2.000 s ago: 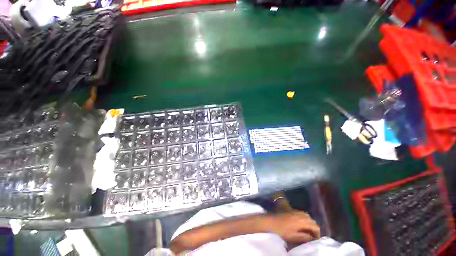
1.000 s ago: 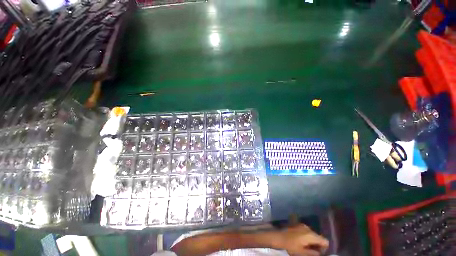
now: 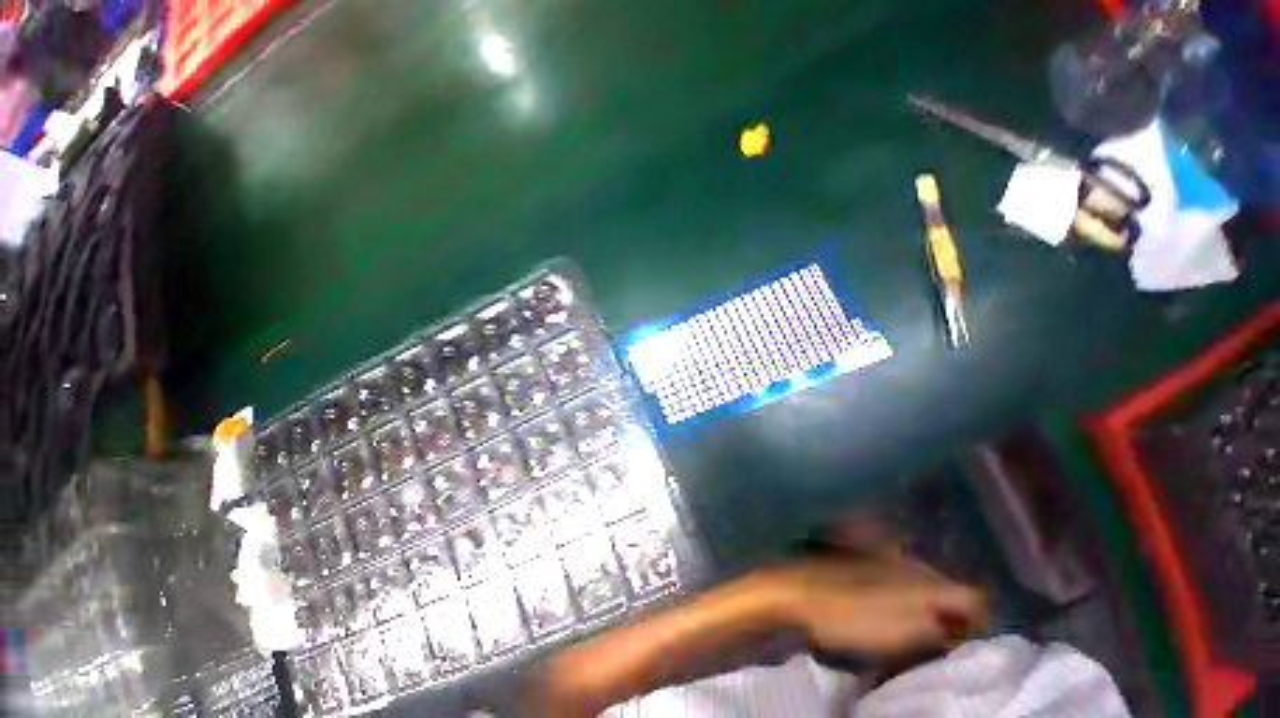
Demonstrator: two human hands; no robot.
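A clear blister tray with rows of square pockets lies tilted in view on the green mat. Small dark parts show in its pockets. A blue-edged sheet of pale pads lies at its right. Tweezers with a yellow-tan handle lie on the mat, untouched. My left hand is blurred at the bottom, its forearm crossing from the left towards a white sleeve. Its fingers are unclear. A blurred, skin-toned patch behind it may be my right hand, mostly hidden.
Scissors, white paper and a clear plastic item lie at the upper right. A yellow lump is on the mat. Black trays and cloudy clear trays stand left. A red-edged tray is at the lower right.
The view has turned, so the tray and sheet now appear slanted and the tweezers and scissors sit higher. The hands stay low at the bottom, and the forearm now overlaps the tray's lower right corner.
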